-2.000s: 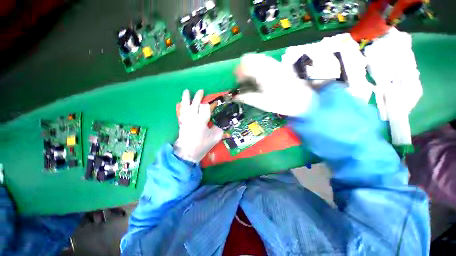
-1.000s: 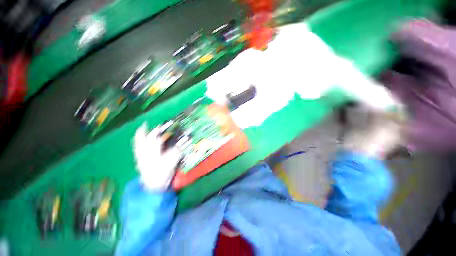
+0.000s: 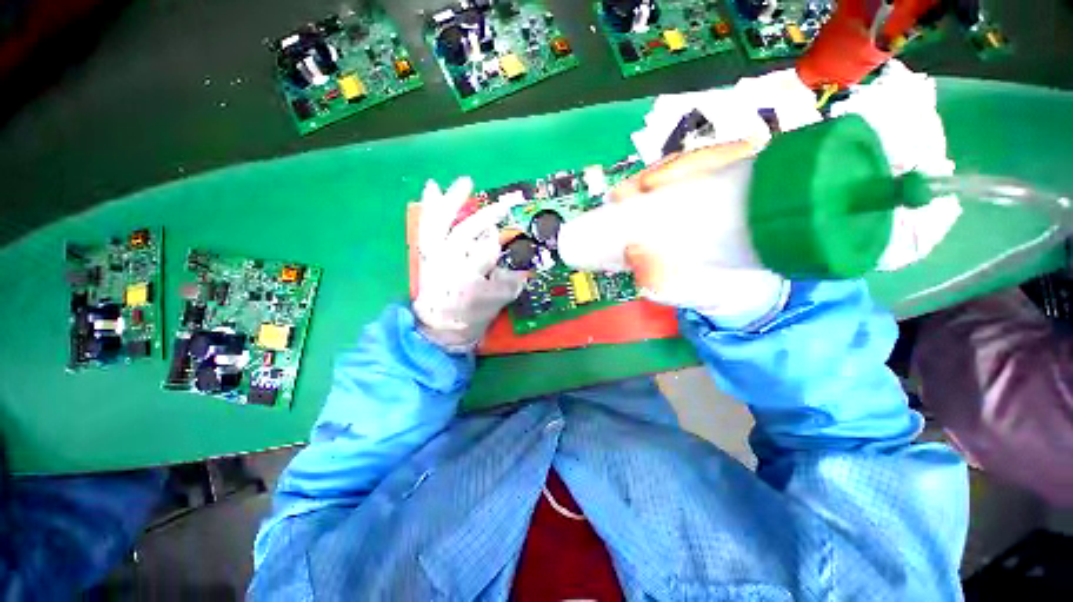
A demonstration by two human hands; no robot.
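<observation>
A green circuit board (image 3: pixel 548 305) lies on the orange-red mat (image 3: pixel 635 322) in front of me. My left hand (image 3: pixel 461 261), in a whitish glove, rests at the board's left edge, with fingers near the black round parts. My right hand (image 3: pixel 704 273), gloved, holds a large white glue cartridge (image 3: pixel 694 223) with a green end cap. The cartridge lies tilted over the board, its front end by the black round parts. Its tip is hidden. A pale hose runs from the cap to the right.
Two more boards (image 3: pixel 244 323) lie on the green bench at left. Several boards (image 3: pixel 500 49) stand on the dark belt behind. White paper and wipes (image 3: pixel 915 108) and an orange-red stand (image 3: pixel 842 49) are at back right. A mauve sleeve (image 3: pixel 1000 376) is at right.
My right hand has come back from the far right and now holds the cartridge over the board. The camera view has turned back to the bench. My left hand remains at the board.
</observation>
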